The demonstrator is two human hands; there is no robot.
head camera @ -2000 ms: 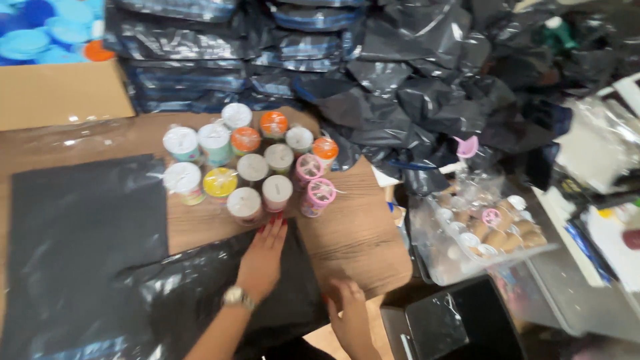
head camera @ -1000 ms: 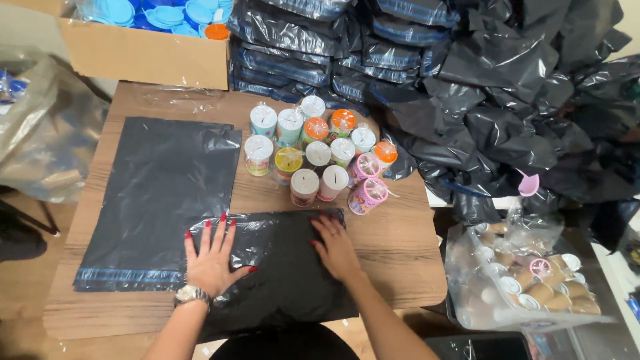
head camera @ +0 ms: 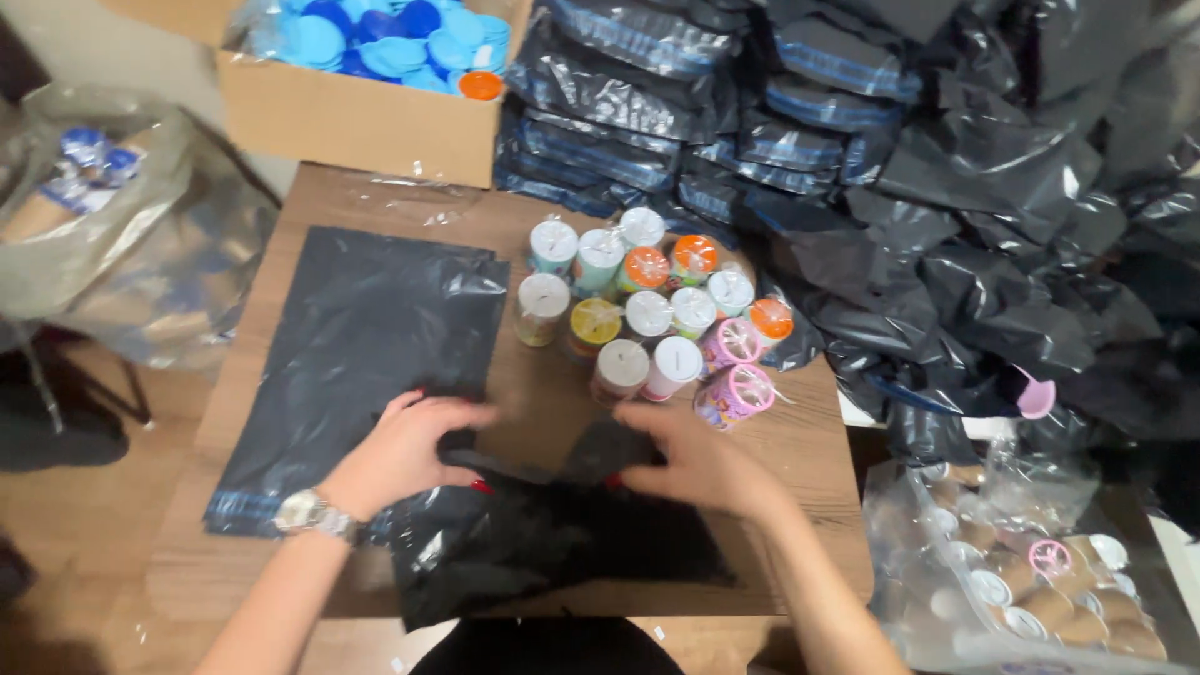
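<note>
A black plastic mailer bag (head camera: 562, 544) lies at the table's near edge, its far edge lifted and blurred between my hands. My left hand (head camera: 417, 445), with a metal watch at the wrist, is at its upper left, thumb and fingers apart. At its upper right is my right hand (head camera: 689, 459), curved and blurred; whether either hand pinches the film cannot be told. Flat black bags (head camera: 375, 328) lie at the left of the table. Several film-wrapped cylindrical containers (head camera: 649, 314) with white, orange, yellow and pink tops stand beyond my hands.
A cardboard box (head camera: 356, 117) of blue plastic lids stands at the back left. Folded black bags (head camera: 619, 84) are piled behind the containers, with loose ones at the right. A clear plastic bin (head camera: 937, 562) of tubes is at the lower right, a translucent sack (head camera: 169, 234) at the left.
My hands lay flat on the near black bag a second ago; now they are raised with curled fingers, and the bag's far edge has come up and toward me.
</note>
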